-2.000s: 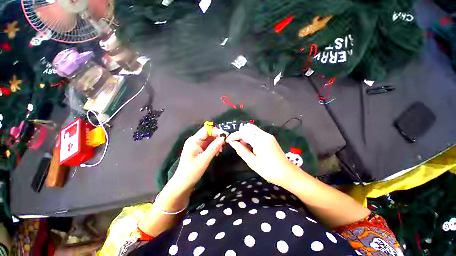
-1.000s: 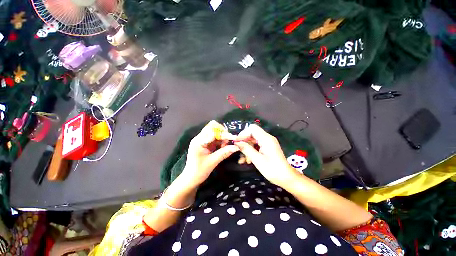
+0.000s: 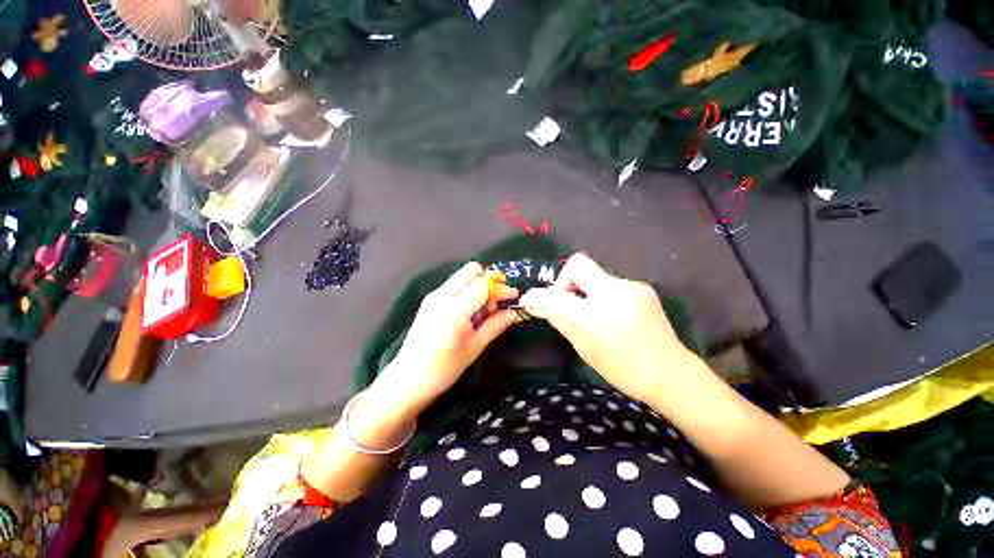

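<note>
A fuzzy dark green garment (image 3: 409,327) lies bunched between my lap and the table edge, with part of its white lettering (image 3: 529,270) showing just beyond my fingers. My left hand (image 3: 452,332) has a small yellow cap on a finger and pinches the garment's cloth. My right hand (image 3: 599,322) meets it fingertip to fingertip at the cloth. A small dark thing shows between the fingertips; it is too small to name. No needle can be made out.
Black beads (image 3: 338,256) lie left of centre on the grey table (image 3: 436,207). A red-and-white box (image 3: 178,289) with a white cable is at left. Green garments (image 3: 610,120) are heaped at the back. A flat black object (image 3: 917,283) and a small dark tool (image 3: 848,209) lie at right.
The snowman on the garment, visible earlier, is now hidden behind my right hand and forearm. My right hand has turned and spread over the cloth. Both hands remain together.
</note>
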